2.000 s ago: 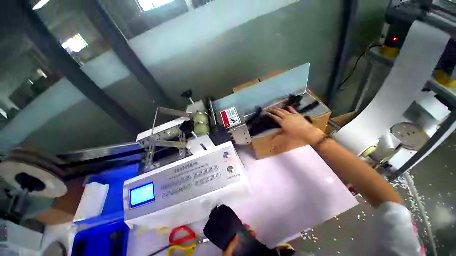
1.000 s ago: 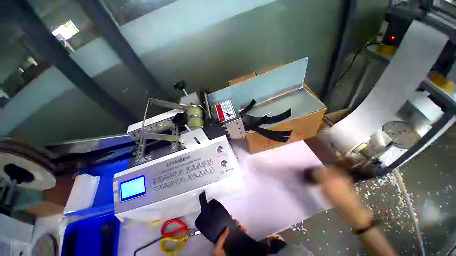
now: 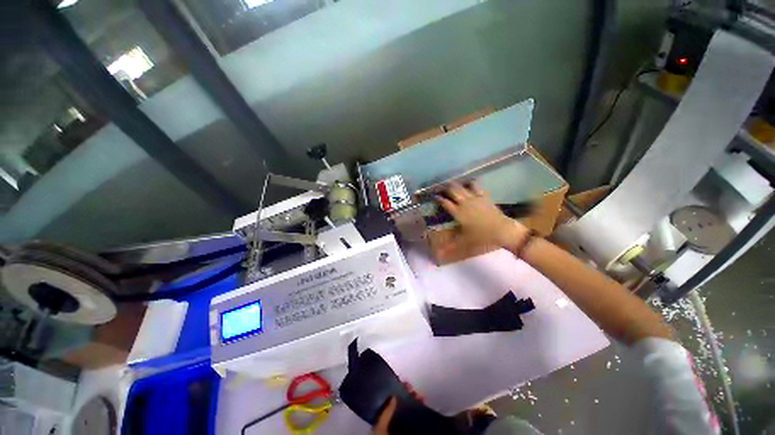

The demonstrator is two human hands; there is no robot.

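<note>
My left hand (image 3: 394, 411), at the bottom centre, holds a bundle of black cut strips (image 3: 367, 384). My right hand (image 3: 478, 219) reaches over the cardboard box (image 3: 544, 209) at the strip cutting machine's outlet. Black strips show on both sides of its fingers; the fingers are blurred, so their grip cannot be told. Another small bundle of black strips (image 3: 480, 318) lies on the white bench top, touching or close to the machine's front corner. The white strip cutting machine (image 3: 327, 297) has a lit blue screen.
Scissors (image 3: 308, 389) with red and yellow handles and a hex key (image 3: 265, 415) lie below the machine. Blue trays (image 3: 170, 372) and a strip reel (image 3: 64, 289) are at left. A pale blue-grey flap (image 3: 476, 144) stands behind the box. White web material (image 3: 680, 144) hangs at right.
A second ago my right hand was blurred over the bench's right side; now it is back at the box. A bundle of black strips now lies on the bench. My left hand still holds its bundle.
</note>
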